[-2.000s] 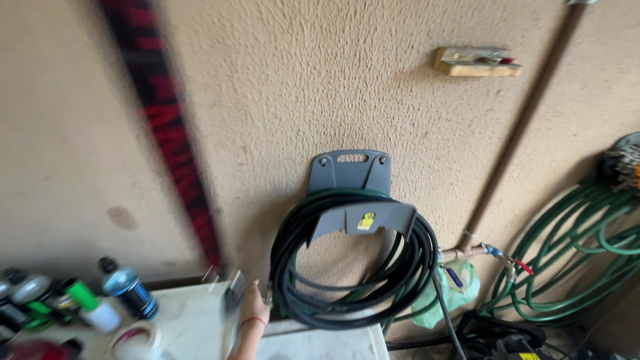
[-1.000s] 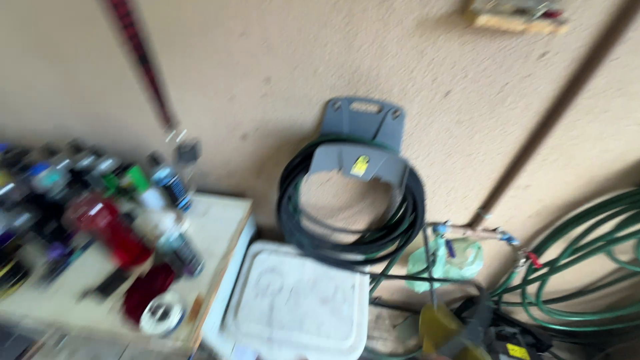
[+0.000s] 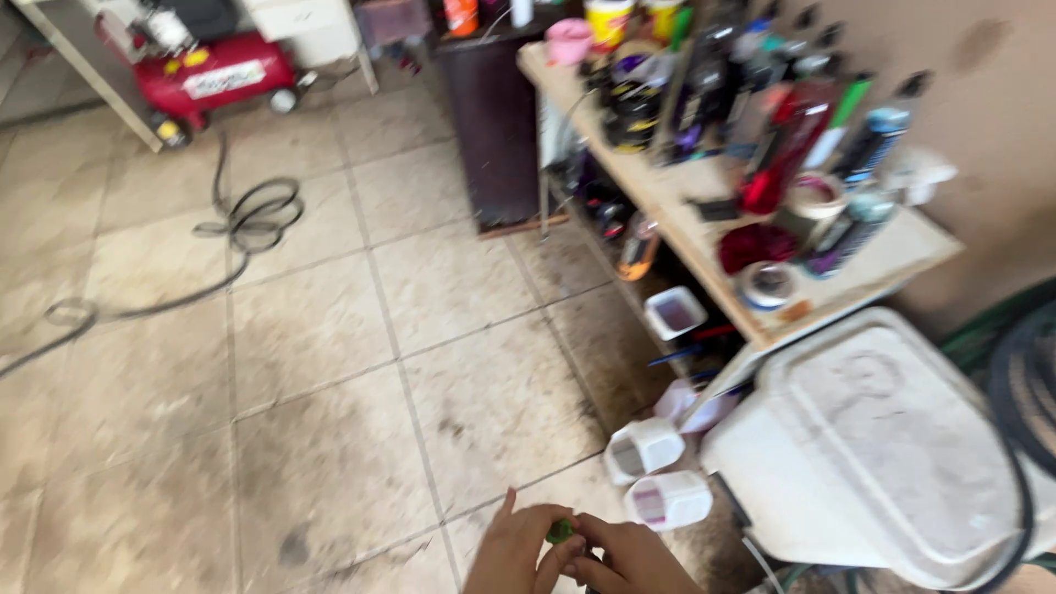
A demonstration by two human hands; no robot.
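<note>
Both my hands meet at the bottom centre, above the tiled floor. Between the fingers of my left hand [image 3: 518,544] and my right hand [image 3: 623,553] is a small green object [image 3: 559,531], largely covered by fingertips; its kind cannot be told. Something dark shows below my right fingers, mostly hidden. Just beyond my hands two white plastic containers [image 3: 670,501] lie tilted on the floor by the shelf unit.
A white lidded bin [image 3: 899,437] stands at the right beside a coiled hose [image 3: 1027,363]. The wooden table [image 3: 660,202] holds spray bottles and tape rolls. A red air compressor [image 3: 223,78] stands at upper left, with a black hose [image 3: 177,299] looping across the tiles.
The view has swung from the wall and hose hanger to the floor. A hand was near the hanging hose two seconds ago; now both hands are together around a small green object.
</note>
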